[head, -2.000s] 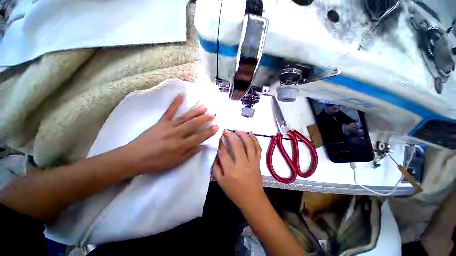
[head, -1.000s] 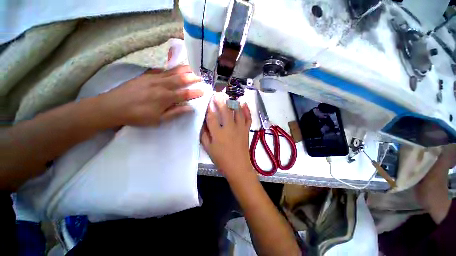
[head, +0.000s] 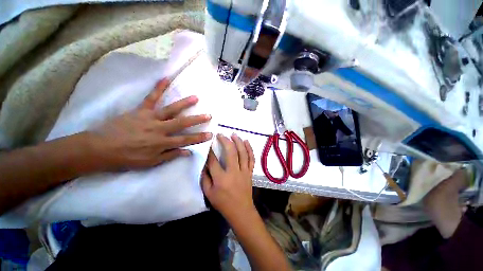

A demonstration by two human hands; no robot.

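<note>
A white-backed garment panel (head: 132, 193) lies on the table left of the needle area and hangs over its front edge. A seam line runs up its top part. My left hand (head: 151, 129) lies flat on the panel, fingers spread. My right hand (head: 230, 177) is at the panel's right edge, with the edge between thumb and fingers. The presser foot and needle area (head: 226, 71) of the sewing machine (head: 339, 58) is above my fingertips; glare hides the detail there.
Red-handled scissors (head: 286, 156) lie right of my right hand. A smartphone (head: 336, 132) with a white cable and a tan-handled tool (head: 394, 185) lie further right. Beige fleece fabric (head: 32, 69) is heaped behind left. Another person's arm (head: 447, 206) is at the far right.
Since one second ago, my left hand has flattened and spread on the panel. My right hand has drawn back from the needle area towards the front edge. The camera view has shifted somewhat.
</note>
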